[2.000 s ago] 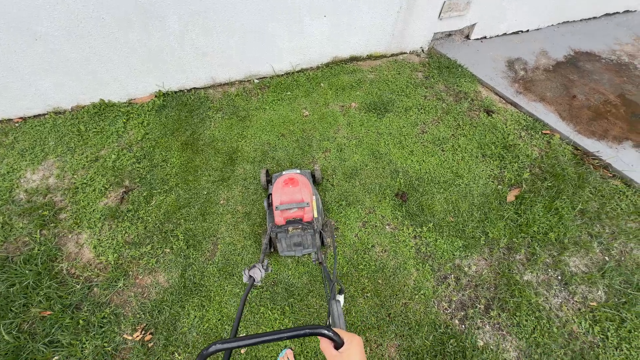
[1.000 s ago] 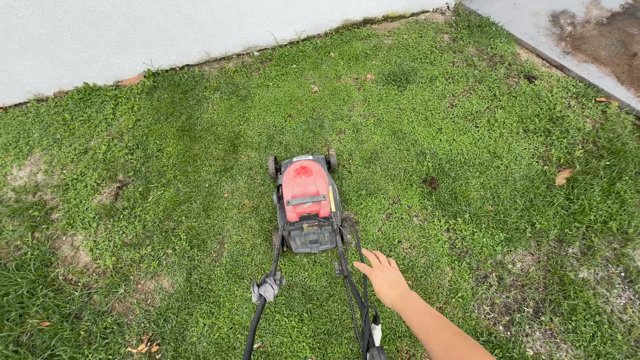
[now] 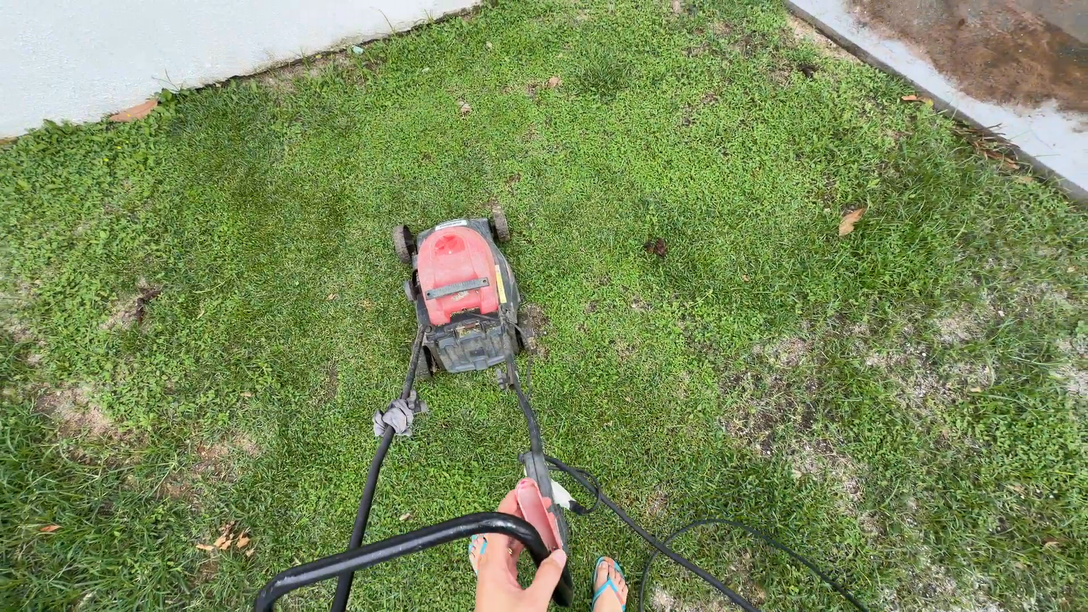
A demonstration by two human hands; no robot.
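The red and black lawn mower [image 3: 459, 272] stands on the grass left of centre, with its black tubular handle [image 3: 365, 557] reaching toward me. At the bottom centre my left hand [image 3: 514, 565] grips the red lever [image 3: 537, 512] beside the handle, thumb on the near side and fingers on the far side. Grey cloth [image 3: 398, 418] is tied around the left handle tube. A black cable [image 3: 646, 535] runs from the switch area over the grass to the lower right. My right hand is out of view.
A white wall [image 3: 212, 38] borders the lawn at the upper left. Stained concrete paving [image 3: 1011, 59] with a raised edge lies at the upper right. My feet in blue flip-flops [image 3: 609, 585] are close behind the handle. Dry leaves [image 3: 850, 222] and bare soil patches dot the grass.
My right hand, reaching over the right handle tube one second ago, has gone from view. My left hand has appeared on the red lever, and the handle's top bar is back in view.
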